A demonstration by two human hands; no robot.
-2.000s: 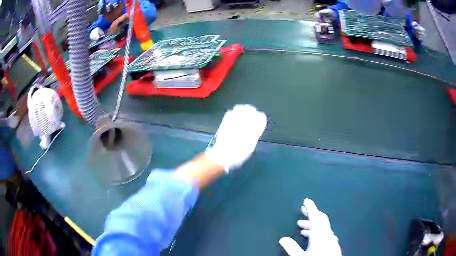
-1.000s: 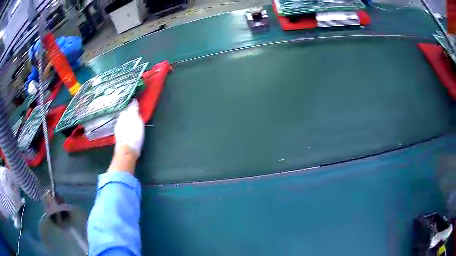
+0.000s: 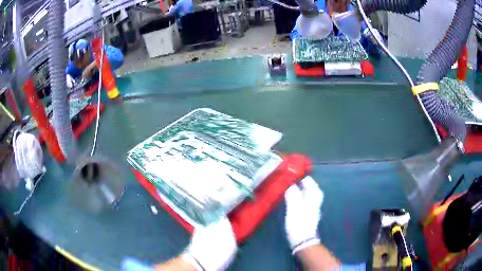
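Note:
A large green and silvery circuit board [image 3: 195, 159] lies on a red carrier [image 3: 264, 209] in front of me, turned at an angle and blurred. My left hand [image 3: 214, 246], in a white glove, is at the near corner of the board and carrier; its fingertips are hidden or blurred, so its hold is unclear. My right hand [image 3: 303, 211], in a white glove, is at the carrier's right corner, with its fingers at the red edge; I cannot tell how firmly it holds.
Fume cones stand at left [image 3: 95, 182] and right [image 3: 428, 172]. A soldering iron [image 3: 400, 246] rests by its dark stand [image 3: 383, 238]. A black reel [image 3: 465, 217] is far right. A white fan [image 3: 27, 156] is far left. Another board [image 3: 330, 50] and workers are beyond the conveyor [image 3: 359, 122].
The board and red carrier have come from the conveyor on the left to the bench before me. My right hand has come into view, and the view has shifted.

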